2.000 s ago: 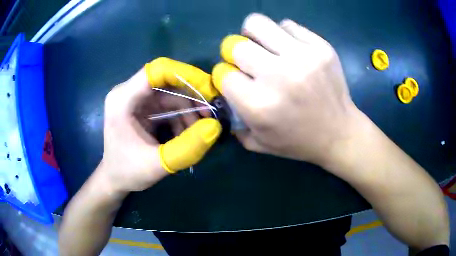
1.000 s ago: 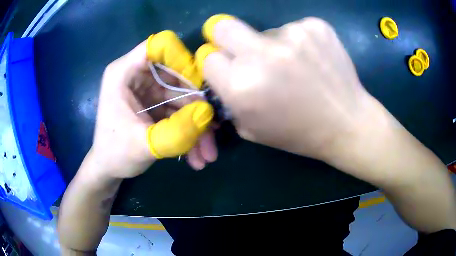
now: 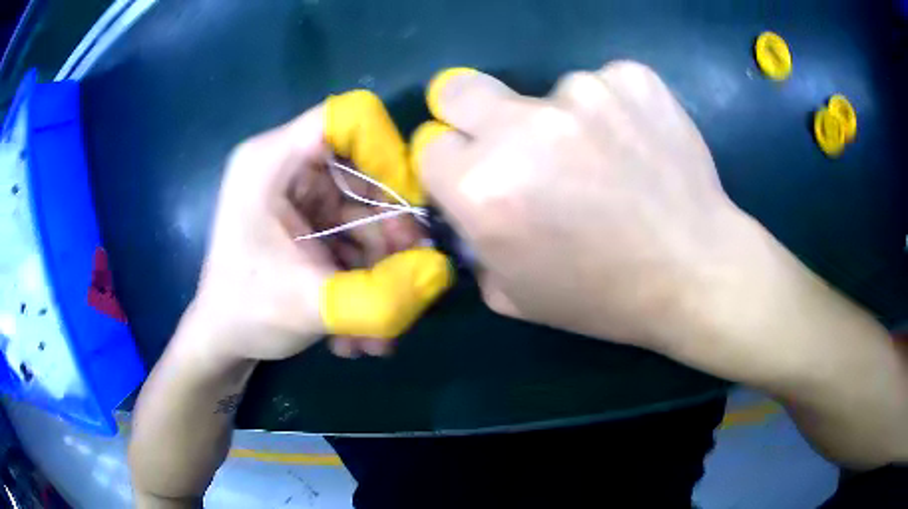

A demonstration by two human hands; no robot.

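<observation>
My left hand (image 3: 269,239), with yellow finger cots on thumb and forefinger, pinches the black end of a wired core (image 3: 438,231). Thin white lead wires (image 3: 370,204) run from that end leftward into the hollow of my left hand; one is looped. My right hand (image 3: 587,199), also with yellow cots on its fingertips, closes over the right side of the same core. My right hand hides most of the core, so I cannot tell whether a clear case is around it. Both hands are above the dark bench mat (image 3: 498,383).
A blue bin (image 3: 75,249) with pale pieces and a red label stands at the left edge. Several yellow cots (image 3: 773,56) lie at the upper right. A white rail (image 3: 105,40) curves at the upper left. The mat's front edge is near my body.
The wires have shifted and one now bends into a loop. Both hands moved up and left, then slightly back down and right, still together on the core.
</observation>
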